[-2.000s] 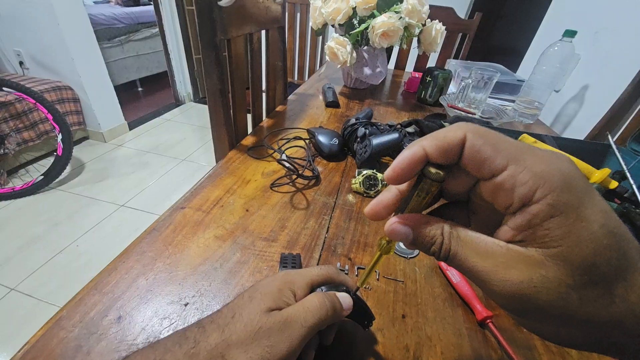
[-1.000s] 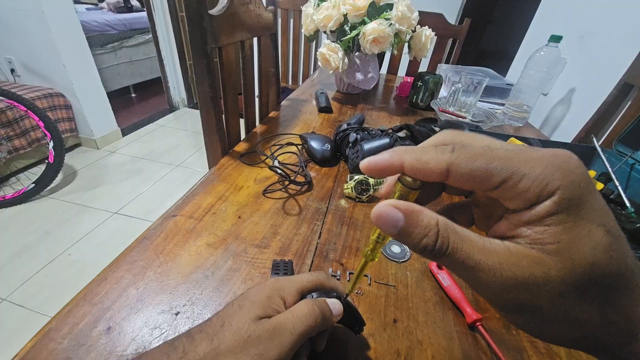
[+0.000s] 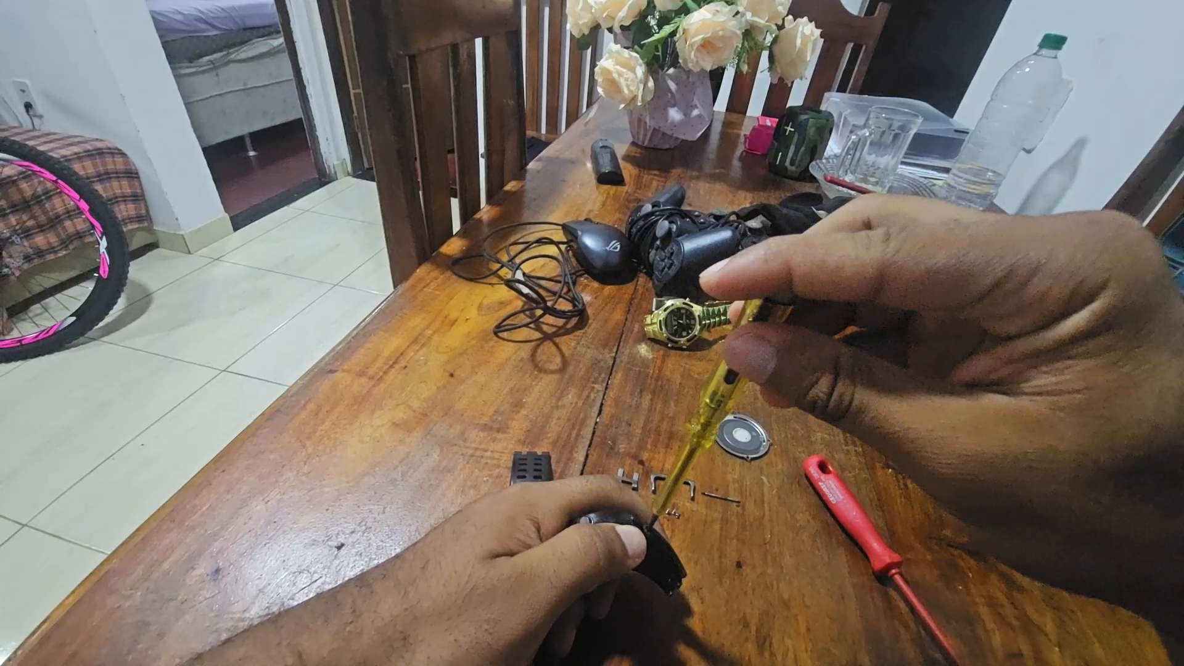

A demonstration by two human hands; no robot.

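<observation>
My left hand (image 3: 518, 555) grips a small black object (image 3: 664, 560), likely a watch case, low in the middle; the fingers hide much of it. In my right hand (image 3: 906, 361) is a screwdriver with a translucent yellow handle (image 3: 717, 398), pinched between thumb and fingers. Its tip points down at the edge of the black object. Just beyond lie several small metal pins and links (image 3: 661, 483), a black bracelet piece (image 3: 531, 467) and a round metal watch back (image 3: 743, 436). A red-handled screwdriver (image 3: 856, 518) rests below my right hand.
Farther up the wooden table (image 3: 370, 416) are a gold watch (image 3: 680, 323), a corded black mouse (image 3: 599, 251), a black game controller (image 3: 684, 250) and a remote (image 3: 607, 162). Behind them stand a flower vase (image 3: 671, 106), a camouflage-patterned speaker (image 3: 797, 141), a glass mug (image 3: 881, 148) and a plastic bottle (image 3: 1004, 120).
My right hand's fingers have shifted around the yellow screwdriver, which now stands more upright than two seconds ago. My left hand keeps its grip on the black object.
</observation>
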